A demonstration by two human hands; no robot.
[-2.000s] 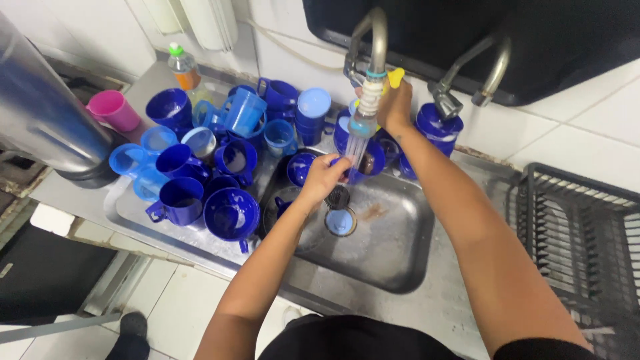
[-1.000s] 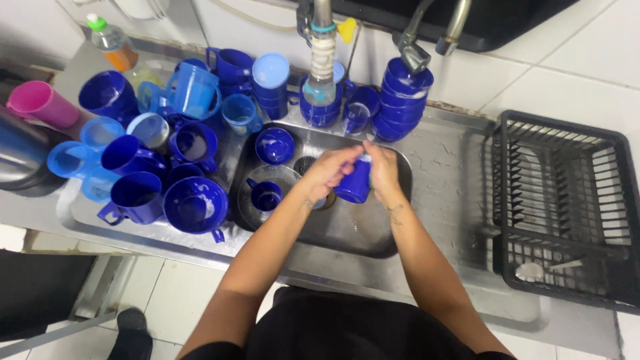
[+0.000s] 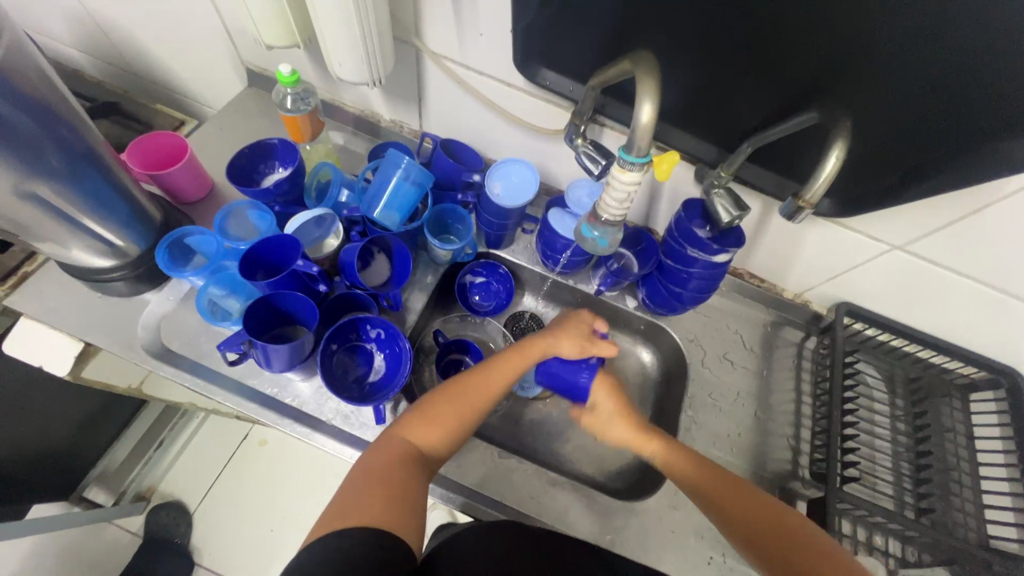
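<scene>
Over the steel sink basin (image 3: 632, 416), my left hand (image 3: 578, 334) grips a dark blue plastic mug (image 3: 568, 378) near its handle. My right hand (image 3: 612, 412) is at the mug's other end, its fingers partly hidden, seemingly inside the mouth. A thin stream of water falls from the tap with a ribbed white filter (image 3: 620, 196), just behind my hands. In the basin lie a blue bowl (image 3: 485, 288), a blue mug (image 3: 458, 357) in a clear round dish, and a light blue item partly hidden behind the held mug.
Many blue mugs and bowls crowd the left counter, with a pink mug (image 3: 170, 166), a soap bottle (image 3: 298, 112) and a large metal container (image 3: 72, 160). Stacked blue bowls (image 3: 690, 256) stand behind the basin, under a second tap (image 3: 808, 176). A black dish rack (image 3: 928, 432) is at right.
Two seconds ago my right hand was up beside the tap; it came down to the mug by one second ago. Since then, the mug has tilted onto its side between my hands.
</scene>
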